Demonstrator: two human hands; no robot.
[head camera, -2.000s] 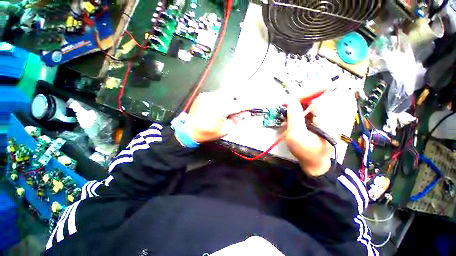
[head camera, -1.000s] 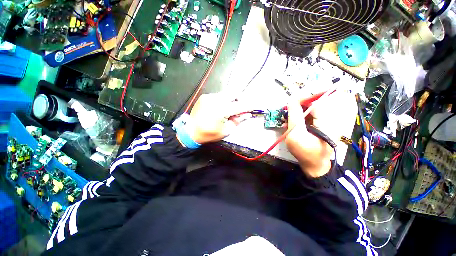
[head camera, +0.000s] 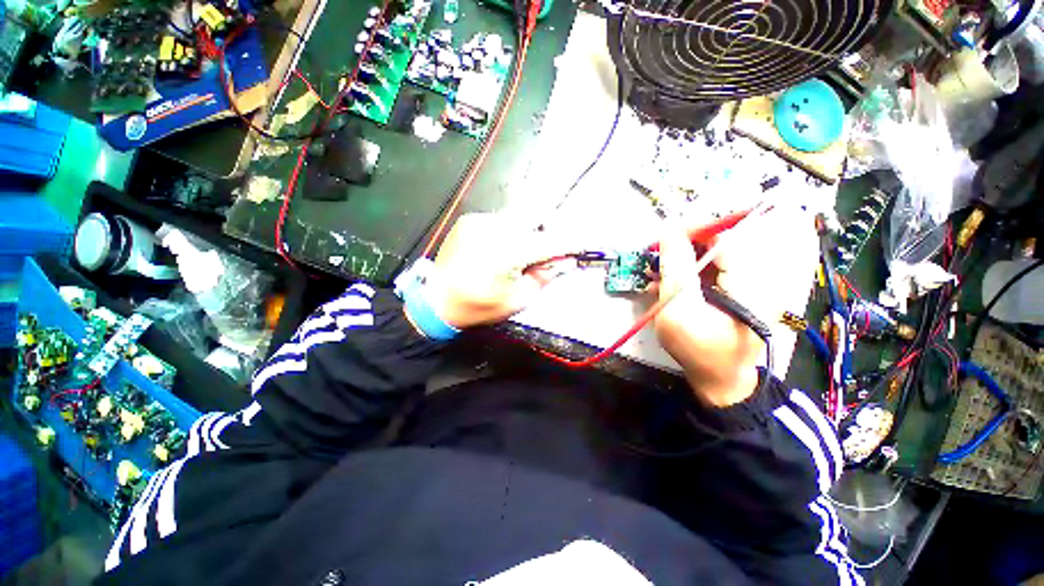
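A small green-teal circuit board (head camera: 629, 271) lies on the white sheet (head camera: 572, 149) between my hands. My left hand (head camera: 477, 275) is left of it, fingers closed on thin red and dark wires (head camera: 561, 260) whose dark ends reach the board's left edge. My right hand (head camera: 694, 315) is at the board's right edge and holds the test probes, a red one (head camera: 727, 226) and a black one (head camera: 736, 311). The right fingers hide the probe tips and part of the board's right side. The glare on the sheet blurs my left fingertips.
A black fan grille (head camera: 738, 40) and a teal disc (head camera: 808, 115) stand behind the sheet, with tiny loose components (head camera: 716, 172) before them. Pliers (head camera: 815, 332), wires (head camera: 922, 355) and a beige tray (head camera: 1002, 429) are at right. Larger green boards (head camera: 384, 69) lie back left; blue bins (head camera: 29, 218) stand left.
Both hands stay nearly in the same place at the board. The red lead behind my left hand has shifted to the right since the earliest frame.
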